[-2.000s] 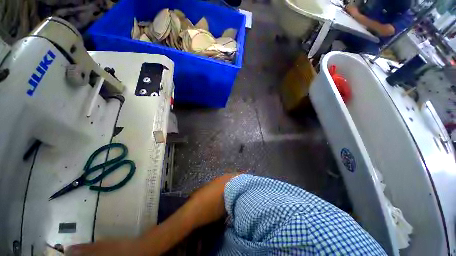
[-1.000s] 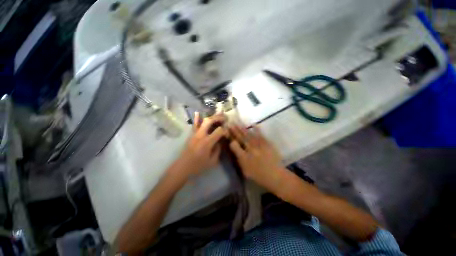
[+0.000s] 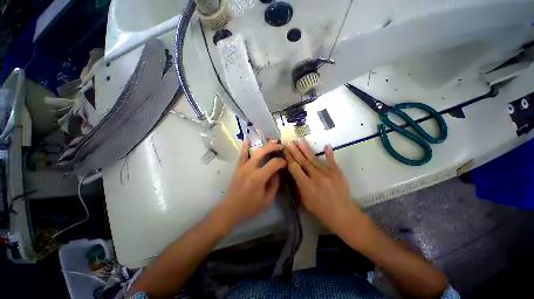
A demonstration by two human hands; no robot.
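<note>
A dark brown fabric strip [image 3: 291, 222] and a beige strip [image 3: 307, 248] run from the needle area over the table's front edge to the lap. My left hand [image 3: 256, 178] grips the strips just in front of the presser foot, fingers bent. My right hand [image 3: 316, 178] lies beside it, touching, fingertips pressing the strips near the needle. The fabric under the fingertips is mostly hidden. The white sewing machine head [image 3: 398, 41] stands behind the hands. Scissors with dark green handles [image 3: 410, 131] lie right of the needle.
Grey-brown cut strips [image 3: 132, 108] lie fanned at the table's left, overhanging its edge. A ribbed metal lamp neck [image 3: 182, 70] comes down left of the needle. A white tub [image 3: 88, 268] is at lower left. A blue crate [image 3: 506, 178] is at right.
The view has swung from the crate and floor at right back to the needle area. Both hands are now together at the needle; since one second ago they have moved little.
</note>
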